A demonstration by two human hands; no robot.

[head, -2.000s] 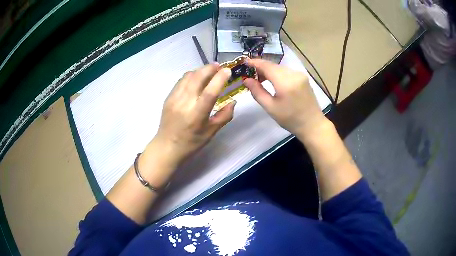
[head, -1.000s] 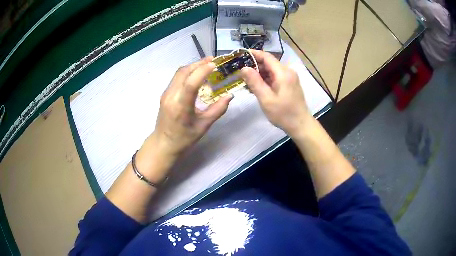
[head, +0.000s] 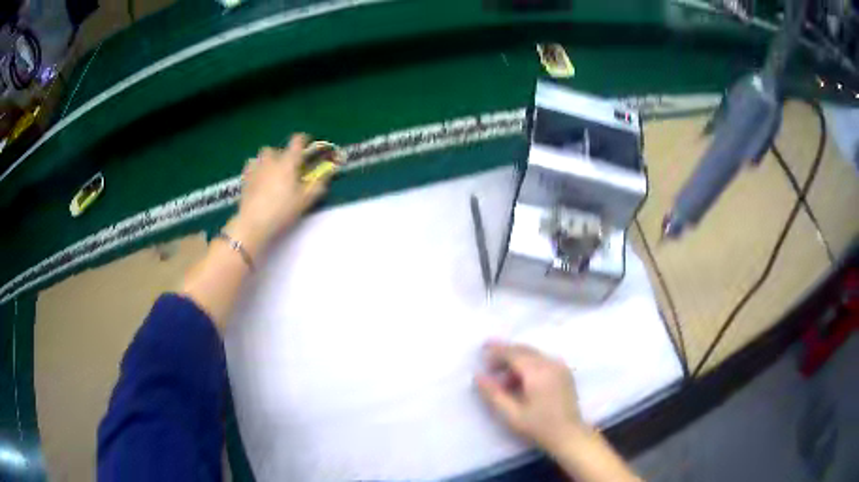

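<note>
My left hand [head: 276, 193] reaches to the near edge of the conveyor and holds a device half-shell [head: 321, 162] with yellow and dark parts by its left side. My right hand [head: 532, 391] is over the white mat [head: 377, 320], fingers curled. No object shows in it, but it is blurred and I cannot tell whether its fingers are closed. The screw feeder [head: 579, 193] stands at the mat's back right. A thin dark stick, perhaps tweezers [head: 481, 240], lies left of it. The grey electric screwdriver [head: 723, 155] hangs to the right of the feeder.
The green conveyor [head: 414, 94] runs across behind the bench. One shell [head: 87, 195] lies on it at the left and another [head: 555, 60] behind the feeder. Cardboard [head: 122, 348] lies left of the mat, and more cardboard [head: 744, 245] with black cord lies at the right.
The view has turned up towards the conveyor. My left hand has moved from above the mat to the conveyor edge with a shell. My right hand has let go of the shell and dropped lower.
</note>
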